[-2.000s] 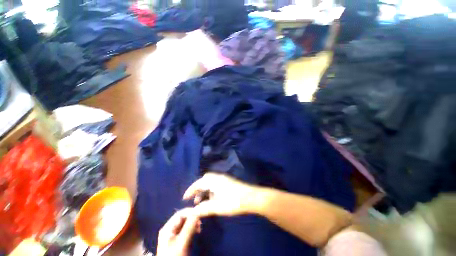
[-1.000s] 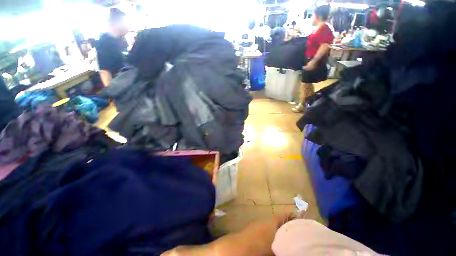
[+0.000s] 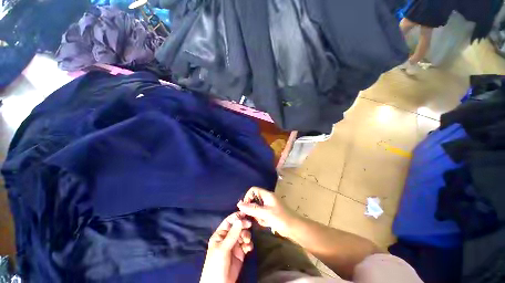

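Observation:
A large navy blue suit jacket heap fills the left and middle in front of me, with shinier lining folds low down. My left hand is at its lower right edge, fingers bent and fingertips pinched on a small dark thing. My right hand meets it fingertip to fingertip from the right, also pinched, with something dark inside its curled fingers. The small things are too blurred to name. No needle or thread can be made out.
Dark grey jackets hang over the table edge. A drawer with pink trim stands open beside the navy heap. Purple-grey garments lie beyond. A person's leg is upper right. A blue bundle with dark clothes stands right.
The view has swung back left and down from the aisle. Both hands now show together at the navy heap's edge; a second ago only a forearm and part of a hand showed.

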